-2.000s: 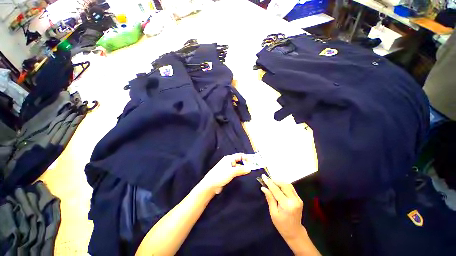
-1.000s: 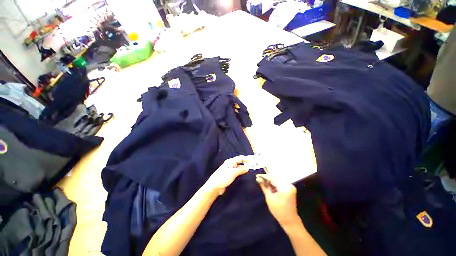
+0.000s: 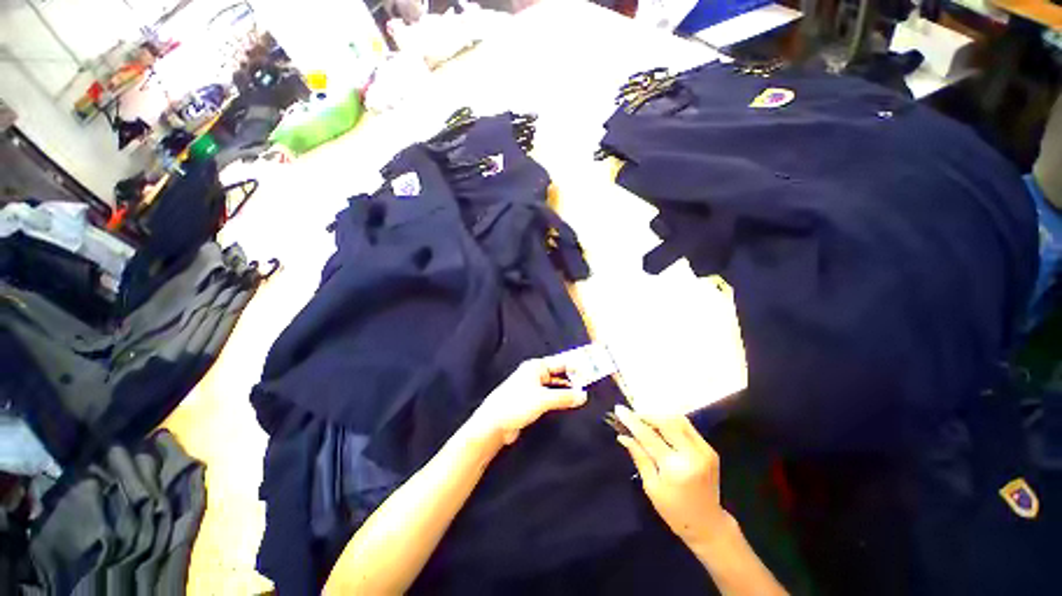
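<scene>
A pile of navy pinafore dresses (image 3: 384,303) lies in front of me, with crest badges near its far end. My left hand (image 3: 524,402) pinches a small white care label (image 3: 592,364) at the edge of the dark cloth. My right hand (image 3: 679,466) is just right of and below the label. Its fingers are closed around small dark snips (image 3: 617,424), whose tip points toward the label. Shinier blue lining (image 3: 349,472) shows at the lower left of the pile.
A second navy pile (image 3: 862,256) lies on the right, with another crested navy garment (image 3: 1019,498) below it. Grey and navy garments (image 3: 175,332) are stacked at the left. A green bag (image 3: 318,123) and black hangers (image 3: 644,87) are farther back on the pale table (image 3: 664,332).
The view has shifted a little. My right hand has turned, its fingers now extending up beside the label. The label shows more fully. The grey garment raised at the left now lies lower.
</scene>
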